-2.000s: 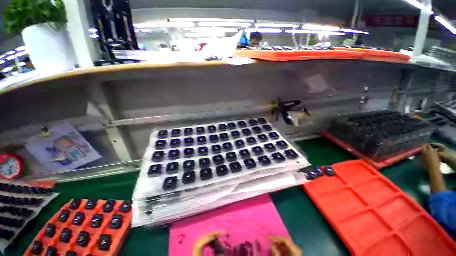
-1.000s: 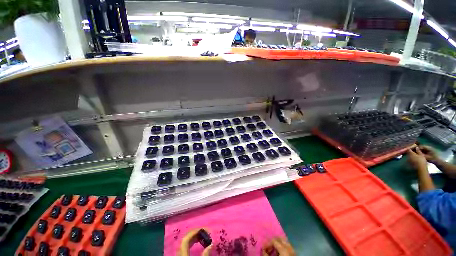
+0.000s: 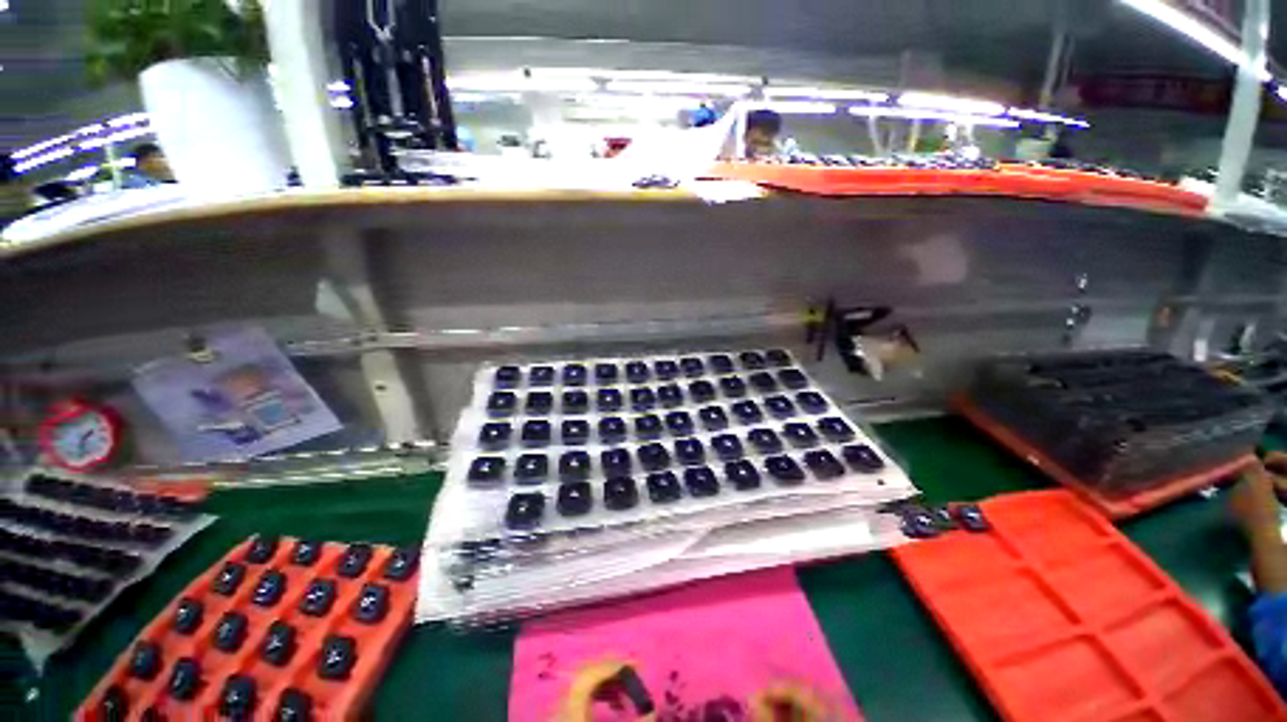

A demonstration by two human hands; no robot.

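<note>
My left hand point(image 3: 604, 691) is at the bottom edge over the pink work mat point(image 3: 706, 621), blurred and partly cut off. It holds a black device housing point(image 3: 635, 688) between thumb and fingers. My right hand point(image 3: 793, 702) is low on the mat at the bottom edge, blurred and cut off; whether its fingers hold anything cannot be told. Small loose dark parts point(image 3: 713, 708) lie scattered between the hands. The white blister tray stack point(image 3: 473, 571) stands behind the mat with rows of black housings on top.
A red tray with black housings point(image 3: 313, 635) is at left, beside a pale blister tray point(image 3: 184, 525). A red compartment tray point(image 3: 1044, 621) is at right, with a few housings at its upper left corner. Stacked clear trays point(image 3: 1129, 430) and another person's hand point(image 3: 1256, 501) are at far right.
The whole view has shifted, so the bench things sit further right and slightly lower than one second ago. My left hand still holds a housing; both hands sit lower in the picture.
</note>
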